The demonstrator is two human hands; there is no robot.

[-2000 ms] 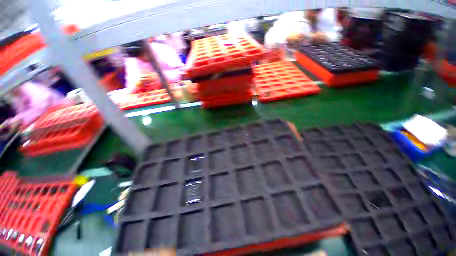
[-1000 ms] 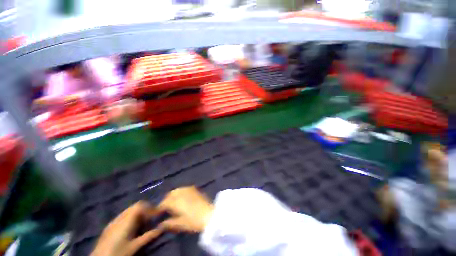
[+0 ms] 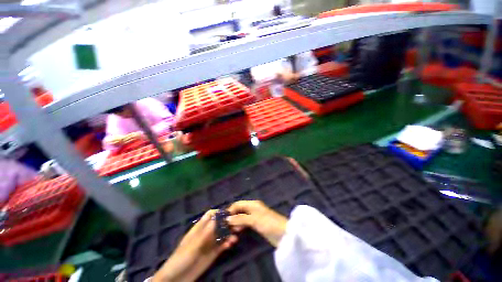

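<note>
A small black glossy watch unit [image 3: 222,225] is held between my two hands, above the black foam tray [image 3: 258,179] in front of me. My left hand [image 3: 198,246] grips it from the left, with fingers around its lower side. My right hand [image 3: 255,218], in a white sleeve, touches its right side with thumb and fingertips. The fingers cover parts of the unit. A second black foam tray [image 3: 380,182] lies to the right, its pockets dark.
A grey shelf beam [image 3: 165,75] crosses above the bench, with a post [image 3: 82,171] at the left. Red tray stacks [image 3: 217,132] stand beyond. A blue bin [image 3: 413,153] with white material is at the right. People in pink and white smocks sit across.
Both hands, out of view or barely at the bottom edge at first, came over the tray. The watch unit is now raised between them. The camera view has shifted.
</note>
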